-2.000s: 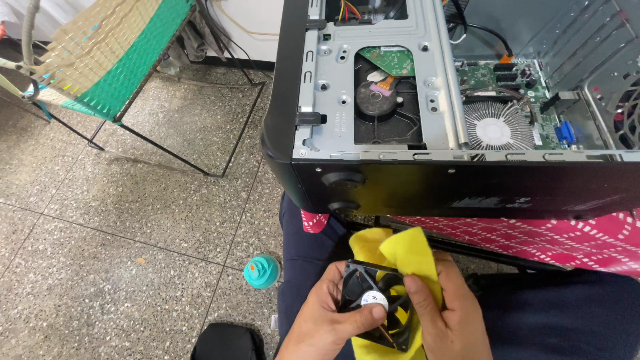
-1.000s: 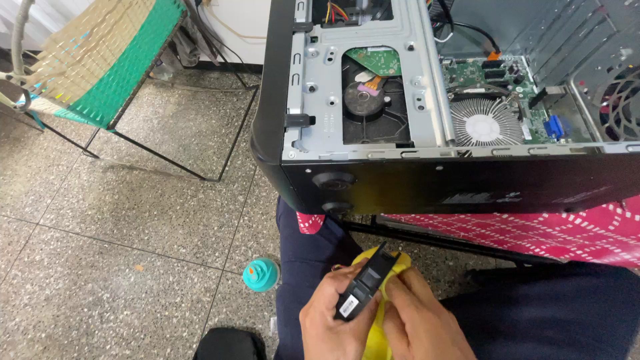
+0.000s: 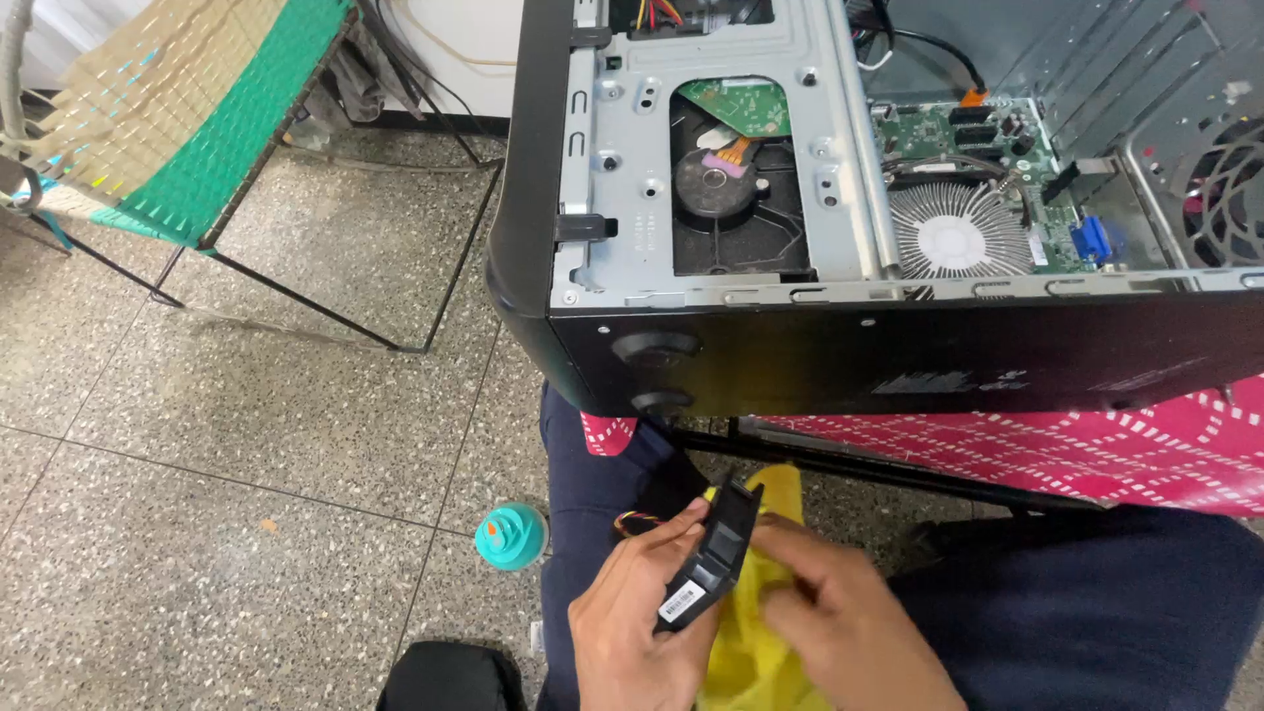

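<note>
My left hand (image 3: 642, 612) grips a black computer case fan (image 3: 713, 553), turned edge-on, with a labelled side towards me and a thin twisted cable behind the fingers. A yellow cloth (image 3: 755, 642) hangs behind and to the right of the fan. The fingers of my right hand (image 3: 839, 602) press the cloth near the fan's far face; their tips are partly hidden. Beyond both hands lies a computer case (image 3: 889, 355) on its side, its inside exposed, showing a drive (image 3: 731, 207) and a round finned heatsink (image 3: 953, 237) on a green motherboard (image 3: 997, 138).
The case rests above a red and white patterned cloth (image 3: 1106, 444). A turquoise-lidded bottle (image 3: 512, 536) stands on the speckled floor by my leg. At the upper left is a woven chair (image 3: 227, 118) with a thin metal frame; a black object (image 3: 449, 679) sits at the bottom edge.
The fan has turned from showing its round face two seconds ago to edge-on. The yellow cloth, earlier spread behind the fan and above my fingers, now hangs lower between my hands.
</note>
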